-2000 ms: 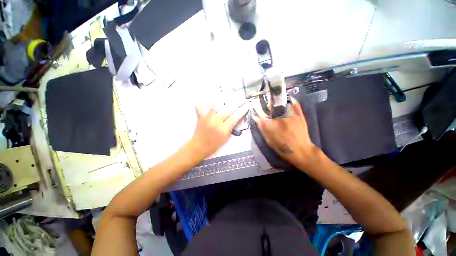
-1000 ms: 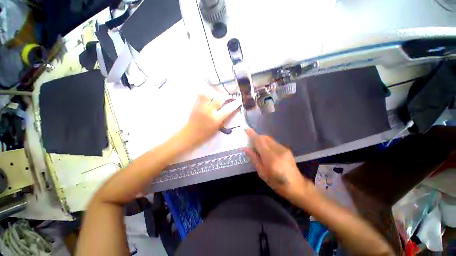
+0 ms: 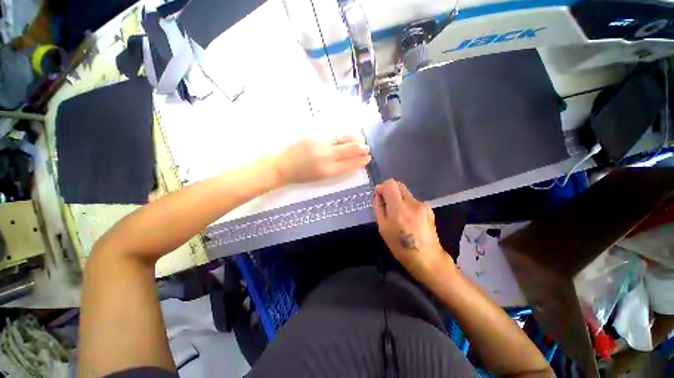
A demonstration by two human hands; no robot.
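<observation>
A dark grey cut panel (image 3: 473, 122) lies flat on the machine table, from the needle area to the right. My left hand (image 3: 329, 159) lies at the panel's left edge with its fingertips on that edge. My right hand (image 3: 403, 218) is at the panel's lower left corner, fingers curled and pinching the edge. The presser foot and needle area (image 3: 367, 100) is just above my left fingertips, washed out by the lamp. The white machine head (image 3: 502, 37) with "JACK" lettering stands behind the panel.
A dark stacked panel (image 3: 105, 144) lies on the cream board at left. Light grey and dark strips (image 3: 174, 59) lie at the upper left beside a dark piece (image 3: 218, 18). A printed ruler (image 3: 288, 221) runs along the near edge. Dark cloth (image 3: 628, 111) and an open cardboard box (image 3: 554, 258) are at right.
The panel, bunched under my right hand earlier, now lies spread flat. My right hand has moved down to its near corner. My left hand has come to its left edge. The view has shifted.
</observation>
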